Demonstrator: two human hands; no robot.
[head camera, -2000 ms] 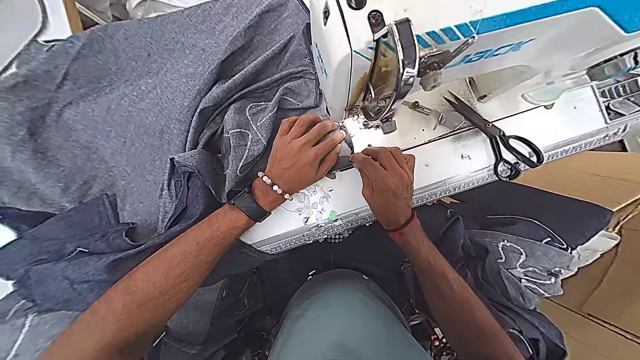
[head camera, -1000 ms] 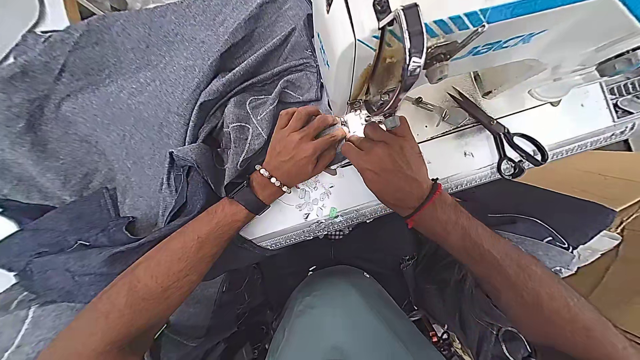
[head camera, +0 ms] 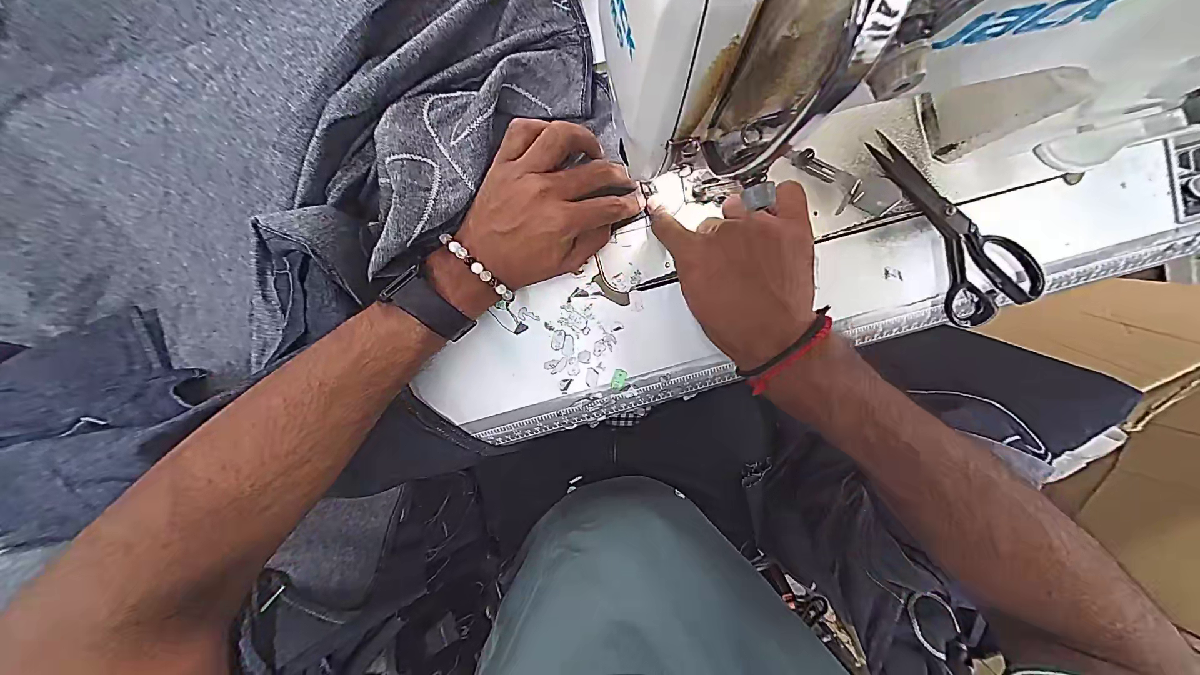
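My left hand, with a beaded bracelet and a dark wristband, presses denim cloth beside the needle area of a Jack sewing machine. Its fingers are bent over the cloth's edge, and the part under them is hidden. My right hand is just right of it, index fingertip near the left fingertips by the lit presser foot. Its other fingers curl at a small grey part; whether they grip anything is not clear. Black-handled scissors lie partly spread on the machine bed to the right.
Small scraps and a green bit lie on the white table, near a measuring tape along its front edge. A large grey denim pile covers the left. Cardboard and dark cloth sit at the lower right.
Two seconds ago my right hand was lower, right of the cloth's edge; it has moved up to the presser foot. My left hand has stayed beside the needle area.
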